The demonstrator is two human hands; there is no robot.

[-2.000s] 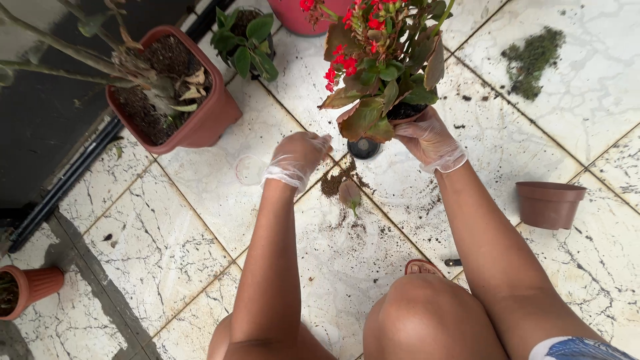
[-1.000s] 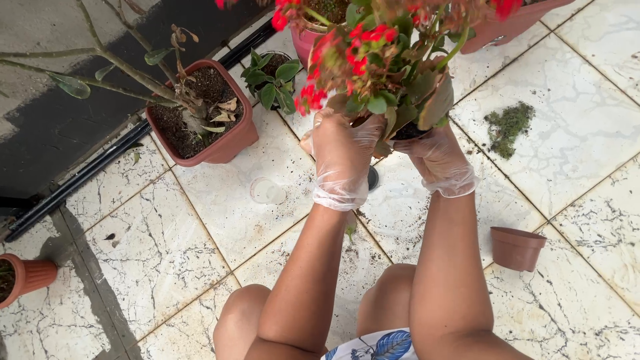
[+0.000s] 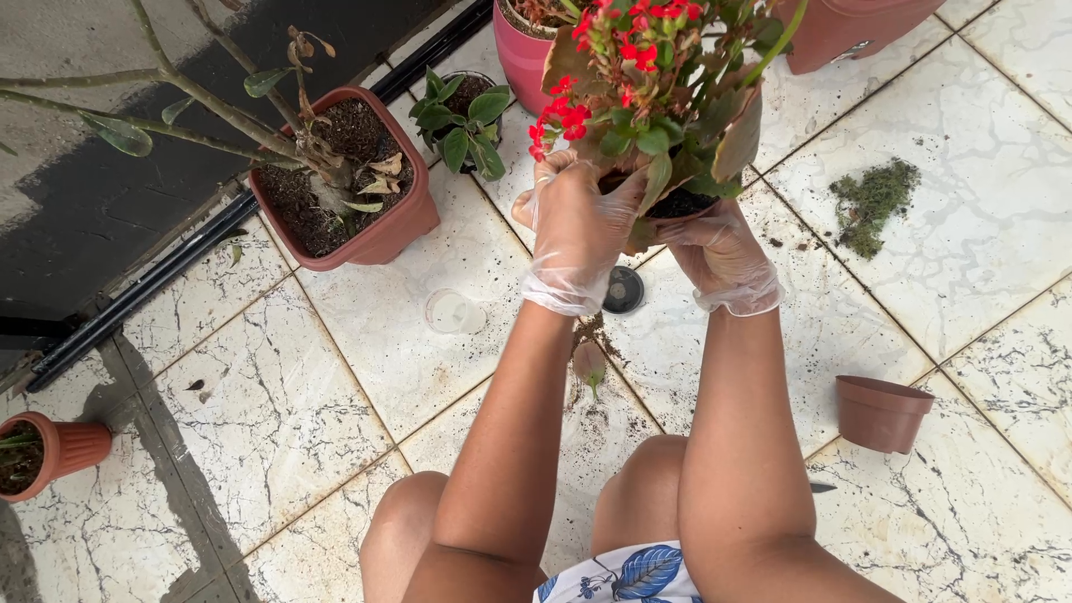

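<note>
A kalanchoe with red flowers (image 3: 641, 54) and broad, partly browned leaves stands in a small brown pot (image 3: 682, 216) with dark soil at the top centre. My right hand (image 3: 724, 251), in a clear plastic glove, holds that pot from below and the side. My left hand (image 3: 578, 218), gloved the same way, is at the plant's left side among its lower leaves, fingers bent; whether it pinches a leaf is hidden. Below the hands a black round cup (image 3: 624, 290) sits on the tiles, with a fallen leaf (image 3: 590, 365) and spilled soil near it.
An empty brown pot (image 3: 883, 412) lies on its side at right, below a moss clump (image 3: 875, 205). A clear plastic cup (image 3: 453, 311) is left of my wrist. Around stand a square terracotta-coloured planter (image 3: 402, 218), a small leafy plant (image 3: 461, 126), a pink pot (image 3: 523, 59) and a ribbed pot (image 3: 79, 452).
My left hand, apart from the plant two seconds ago, has moved up to its lower leaves. My right hand has kept hold of the pot. The view has shifted somewhat.
</note>
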